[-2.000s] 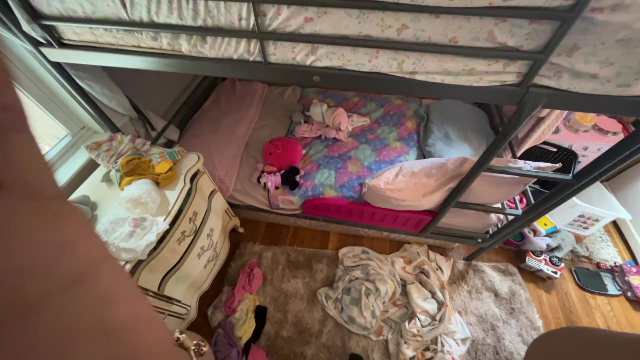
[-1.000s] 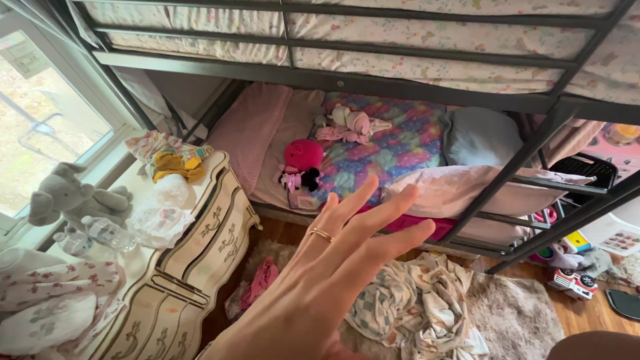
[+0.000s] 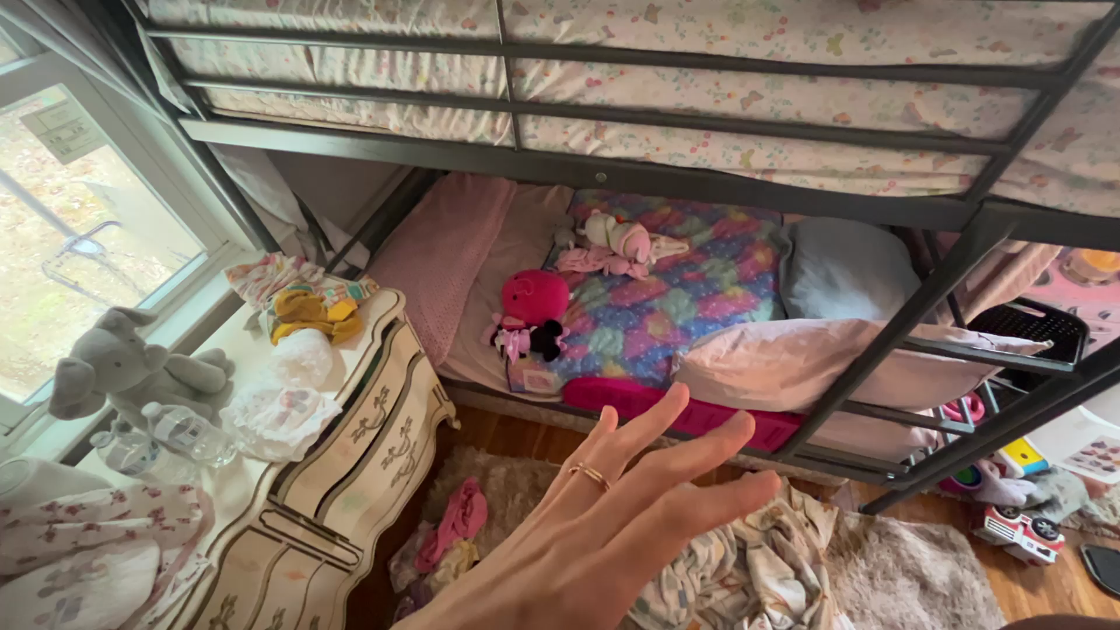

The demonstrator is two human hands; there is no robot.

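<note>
My left hand [image 3: 612,516], with a ring on one finger, reaches up from the bottom middle. Its fingers are spread and hold nothing. In the picture it overlaps a rug [image 3: 910,560] and a crumpled patterned blanket [image 3: 761,560]. Beyond the fingertips are a bright pink panel [image 3: 682,416] at the lower bunk's edge and a pale pink pillow [image 3: 779,363]. A multicolored blanket [image 3: 691,297] covers part of that bunk, with a round pink plush [image 3: 534,297], a small black-eared plush [image 3: 529,339] and pink-and-white soft items [image 3: 621,245] on it. My right hand is out of view.
A cream dresser [image 3: 385,446] stands left by the window, bearing a gray plush elephant [image 3: 131,367], plastic bottles [image 3: 188,433], diapers [image 3: 280,420] and yellow cloth [image 3: 315,315]. Clothes [image 3: 455,525] lie on the floor. Right are the bunk bed's ladder [image 3: 910,341] and a toy vehicle [image 3: 1019,532].
My left hand, a blur at the left edge two seconds ago, came to the middle with fingers spread and remains there. The view has shifted left, showing more window and dresser.
</note>
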